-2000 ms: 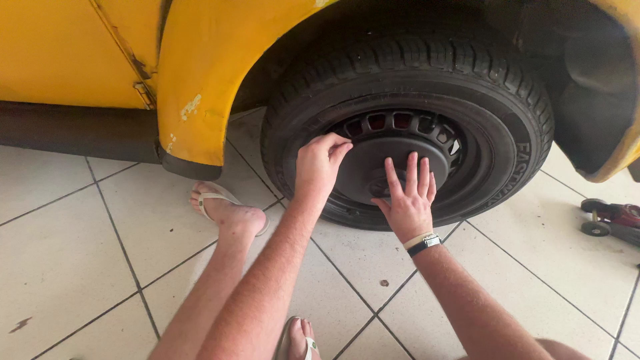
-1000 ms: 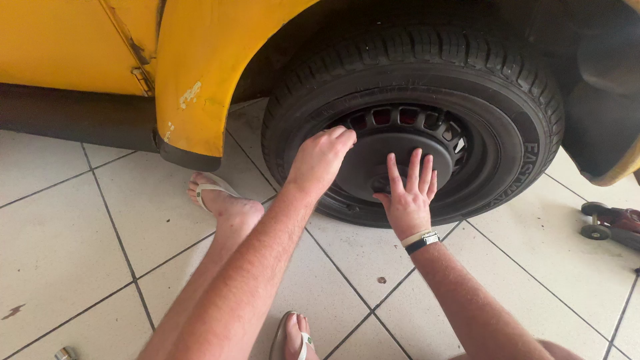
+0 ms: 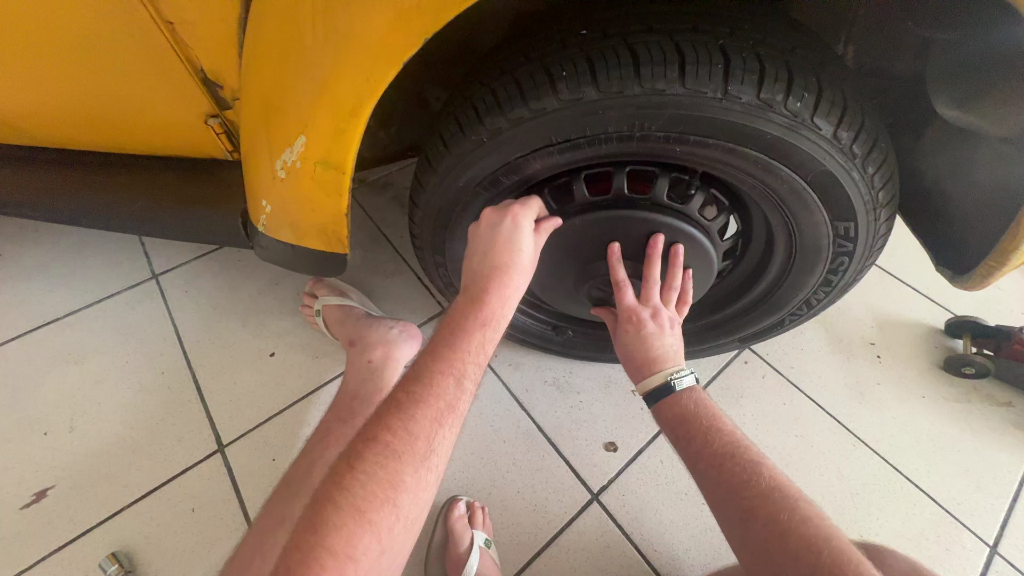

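Observation:
A black hubcap [image 3: 584, 256] covers the middle of a slotted black steel wheel rim [image 3: 788, 240], inside a car tyre [image 3: 860, 160] standing on the tiles. My left hand [image 3: 508, 240] is curled at the hubcap's upper left edge; the fingertips are partly hidden, and whether they grip the edge is unclear. My right hand [image 3: 650, 308], with a band and a bracelet at the wrist, lies with its fingers spread over the lower right of the hubcap's face.
The yellow fender [image 3: 308, 120] arches over the wheel, beside a dark running board [image 3: 120, 192]. A low wheeled device, likely a floor jack [image 3: 996, 348], is at the right. A metal socket [image 3: 114, 563] lies on the floor. My sandalled feet are below.
The metal socket at the lower left, not seen two seconds ago, has come into view. Both hands stay at the hubcap in much the same pose.

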